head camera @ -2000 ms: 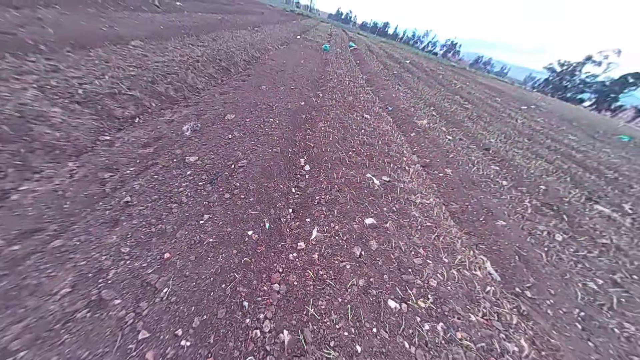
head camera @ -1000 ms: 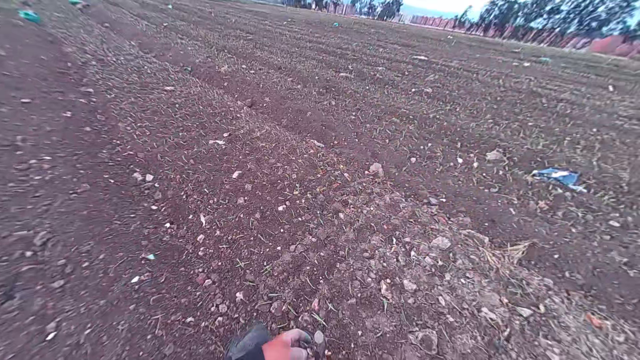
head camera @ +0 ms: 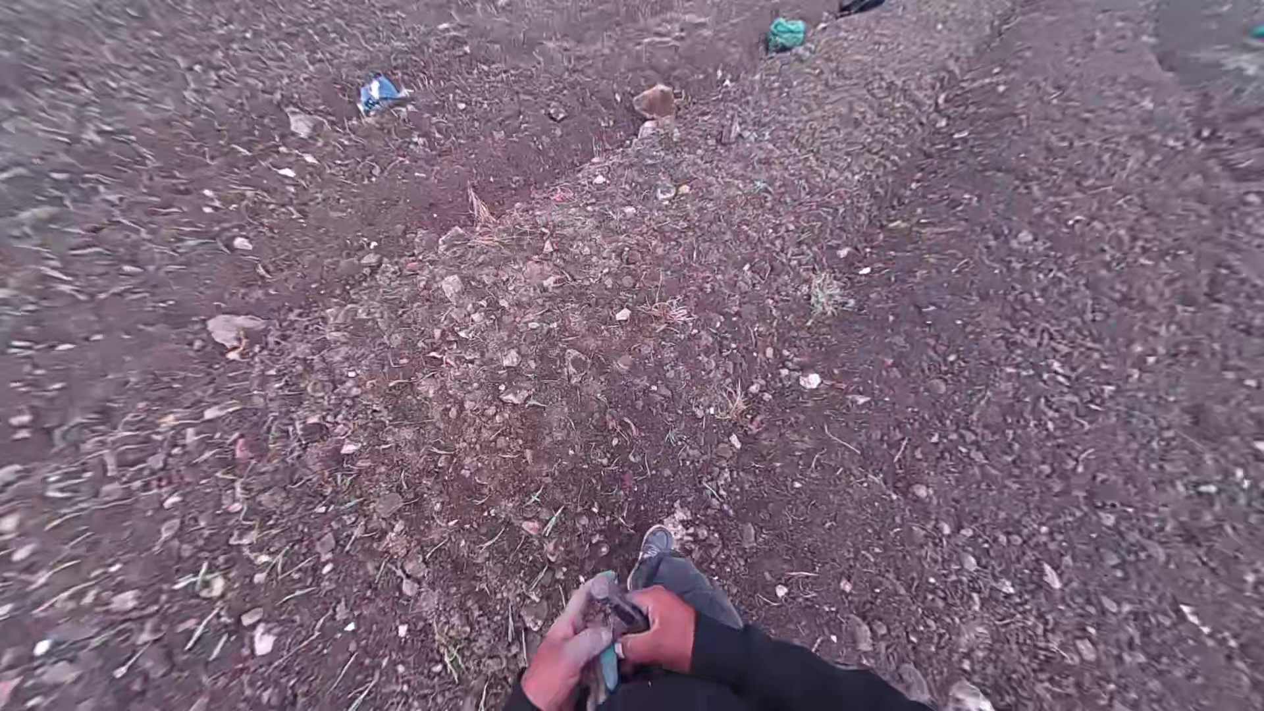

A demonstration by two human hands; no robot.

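Note:
Both my hands are together at the bottom of the head view, in front of my body. My left hand [head camera: 568, 652] has its fingers closed around a small bundle with grey and blue-green parts that I cannot name. My right hand [head camera: 660, 629], coming from a black sleeve [head camera: 780, 671], grips a short dark object [head camera: 624, 610] that points toward the left hand's fingers. Just beyond the hands show a grey trouser leg [head camera: 696, 585] and a shoe [head camera: 657, 543] on the soil.
Brown, stony soil [head camera: 592, 434] with dry stalks lies all around. A blue and white scrap [head camera: 380, 94] is at the upper left, a large brown stone [head camera: 656, 102] near the top, and a green bundle [head camera: 786, 36] beyond it, beside a dark item [head camera: 859, 6]. A furrow runs up the right.
The view has swung strongly and now points down. Both hands are in view together; one second ago only part of one hand showed at the bottom edge.

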